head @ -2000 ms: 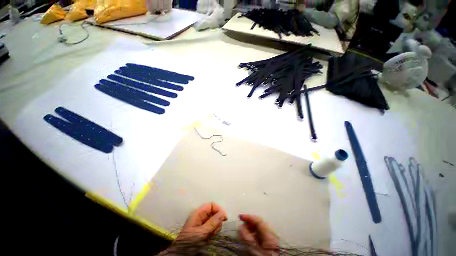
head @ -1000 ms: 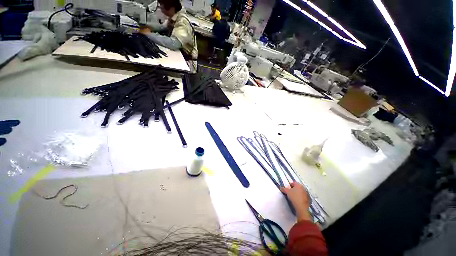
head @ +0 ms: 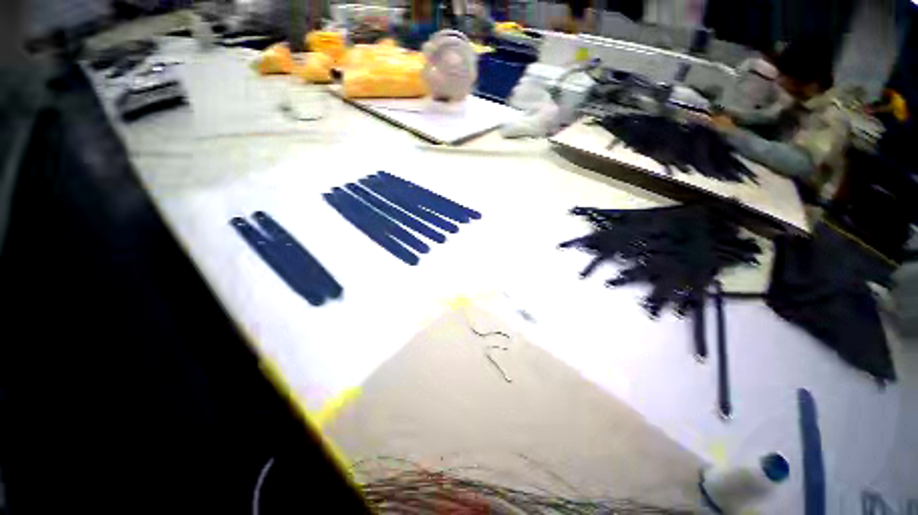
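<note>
Neither of my hands shows; a reddish blur lies behind dark fine strands at the bottom edge, too unclear to name. The beige working board (head: 564,427) lies nearest in front of me, with a short wavy cord (head: 493,350) near its top corner. The white thread cone (head: 743,483) with a blue top stands at the board's right side, leaning in the view. One navy strap piece (head: 810,453) lies right of it. Two strap pieces (head: 287,260) lie together at the left, and several more (head: 403,216) lie beyond the board.
A heap of black straps (head: 669,251) lies beyond the board, with dark fabric (head: 830,312) beside it. Another dark heap (head: 679,146) lies on a raised panel. Yellow bundles (head: 383,70) and a small white fan (head: 449,65) stand at the back. A person (head: 795,141) is at the upper right.
The view has swung left. My right hand, which was at the grey looped strips, has left the picture, and so have the scissors. The strap groups at left are back in view.
</note>
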